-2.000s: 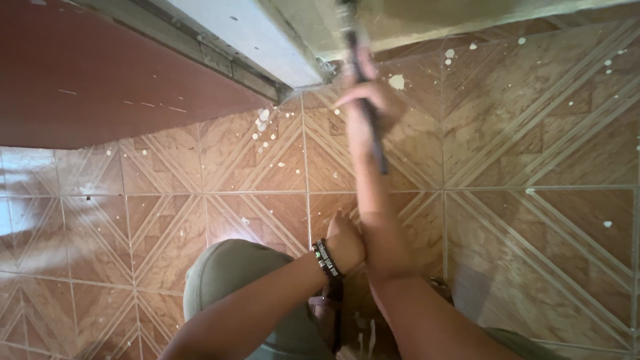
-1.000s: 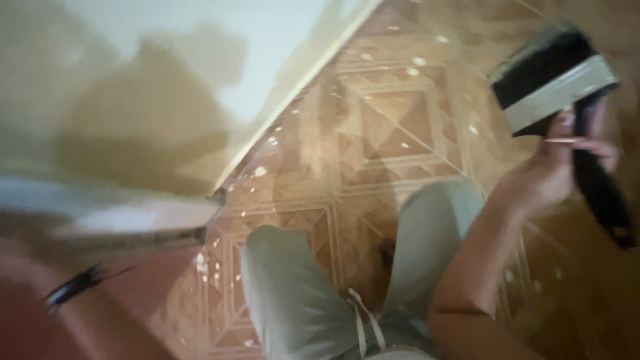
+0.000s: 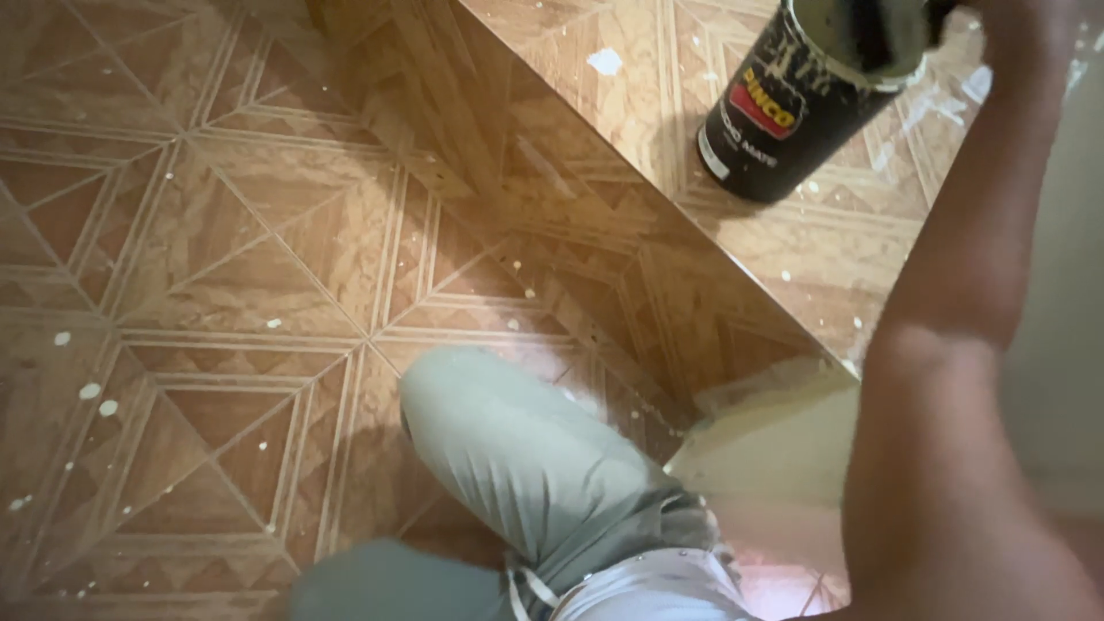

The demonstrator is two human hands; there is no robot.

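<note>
A black paint can with a maker's label, Sinco or similar, stands at the upper right on a raised tiled step, its rim smeared with pale paint. My right hand is at the top right edge, partly cut off, beside the can's mouth. It holds the dark handle of a paintbrush, whose head is down inside the can. The bristles are hidden or blurred there. My left hand is out of view.
The step's edge runs diagonally above the lower tiled floor, which is spotted with pale paint drops. A pale wall rises at the right. My bent knees are at bottom centre.
The view has swung to the step and the can. The brush, held up in the air in my right hand a second ago, is now in the can. My left hand has left the view.
</note>
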